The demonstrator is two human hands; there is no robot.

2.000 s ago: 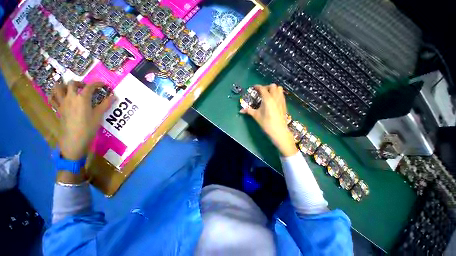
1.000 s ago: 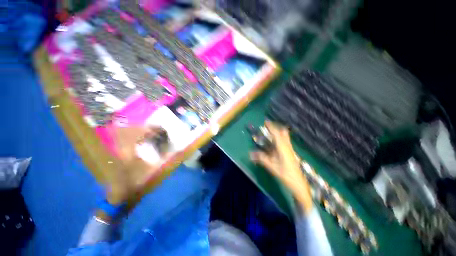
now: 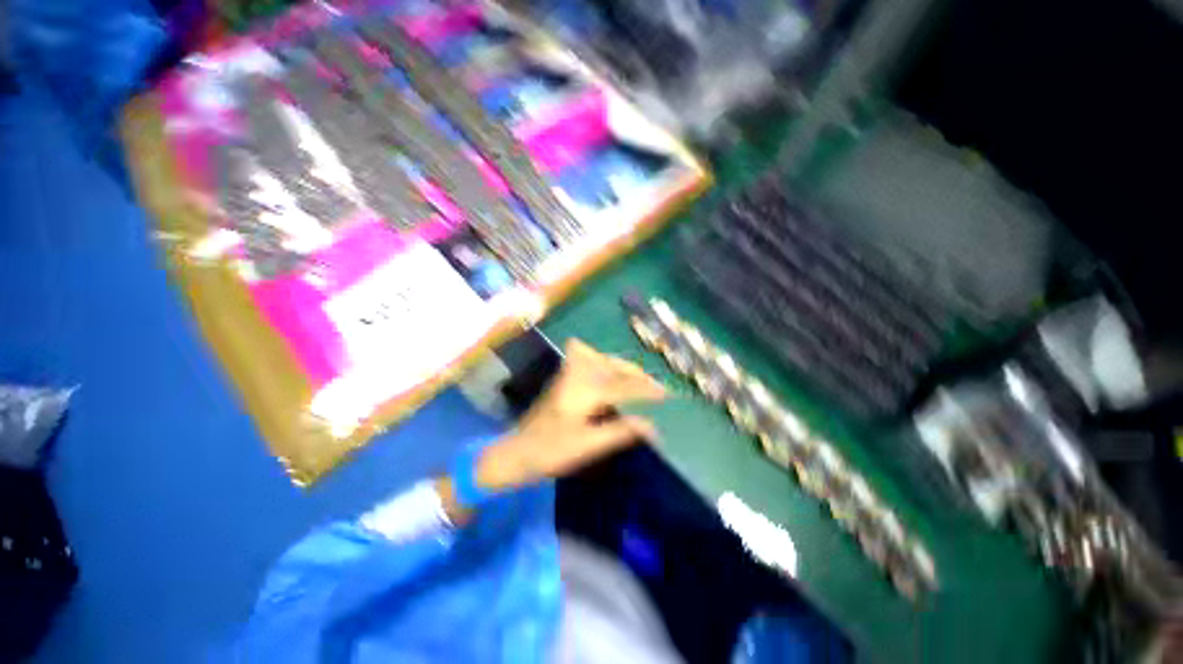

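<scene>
The frame is motion-blurred. A row of small round circuit boards [image 3: 778, 435] runs diagonally across the green mat [image 3: 694, 448]. My left hand [image 3: 584, 413], with a blue wristband, is over the mat's front edge, left of the row and not touching it. Its fingers point right and are a little apart, with nothing visible in them. My right hand is not clearly seen; a blurred skin-toned patch in the bottom right corner may be part of it. A whitish patch [image 3: 759, 532] lies near the mat's front edge.
The pink, white and blue printed cardboard [image 3: 402, 311] with rows of boards is at the left. Dark parts in rows [image 3: 824, 292] sit behind the board row. Light metal boxes [image 3: 1092, 353] and a dense mass of assemblies [image 3: 1070, 519] are at the right. Blue flooring is at the lower left.
My left hand has moved right, off the cardboard to the mat's edge. My right hand has left the upper end of the board row. The whitish patch now shows.
</scene>
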